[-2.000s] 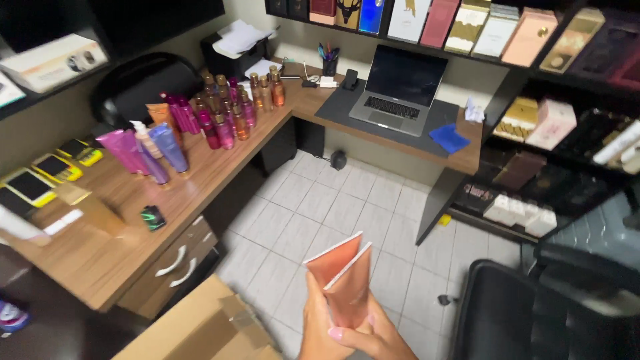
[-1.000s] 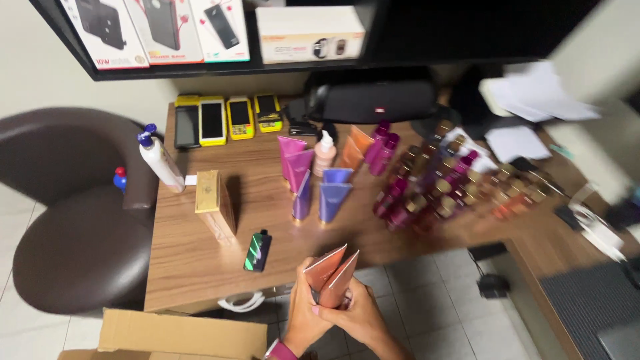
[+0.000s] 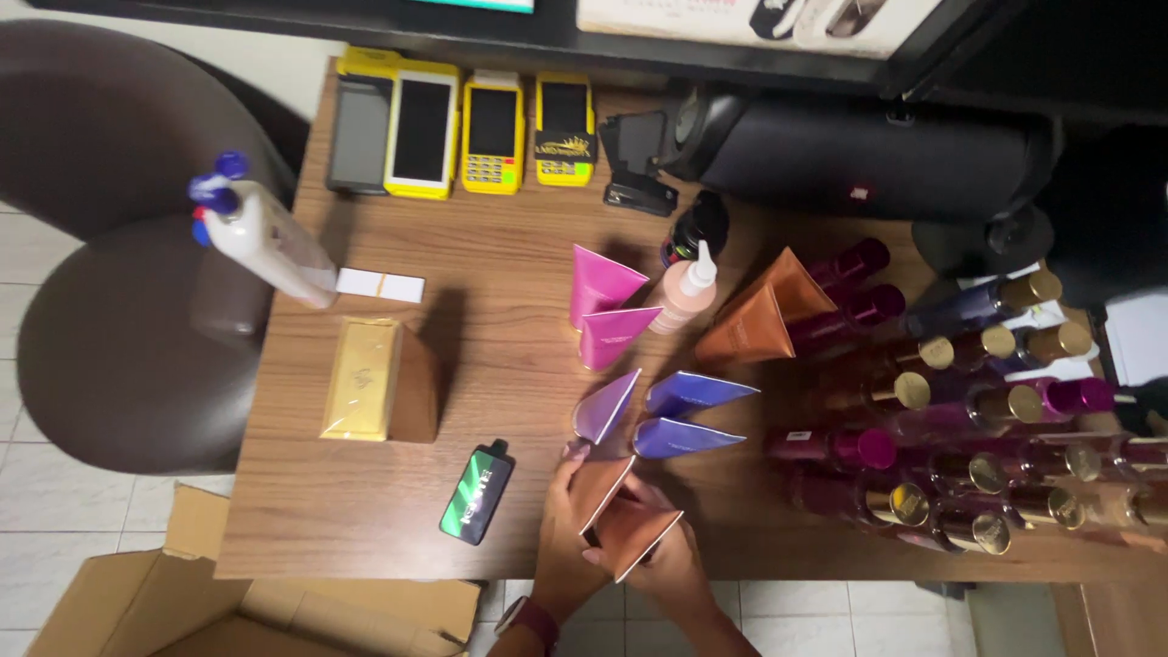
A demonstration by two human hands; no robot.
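Observation:
Two copper-brown cosmetic tubes are between my hands at the desk's front edge. My left hand (image 3: 568, 525) grips the left tube (image 3: 600, 488), and my right hand (image 3: 671, 547) grips the right one (image 3: 636, 537). Just beyond them stand a lilac tube (image 3: 606, 409) and two blue tubes (image 3: 691, 438). Farther back are two pink tubes (image 3: 613, 334), a pale pink pump bottle (image 3: 683, 294) and copper-orange tubes (image 3: 750, 327). Many bottles with gold or magenta caps (image 3: 912, 391) crowd the right side.
A gold box (image 3: 362, 379), a small green-and-black device (image 3: 476, 493) and a white pump bottle (image 3: 269, 242) stand on the wooden desk (image 3: 511, 228). Yellow card terminals (image 3: 493, 135) and a black speaker (image 3: 867, 155) line the back. An open cardboard box (image 3: 210, 602) lies below the front edge.
The view has swung left and closer to the desk. My hands, still around the two copper-brown tubes, have come from over the floor to the desk's front edge, beside the lilac and blue tubes.

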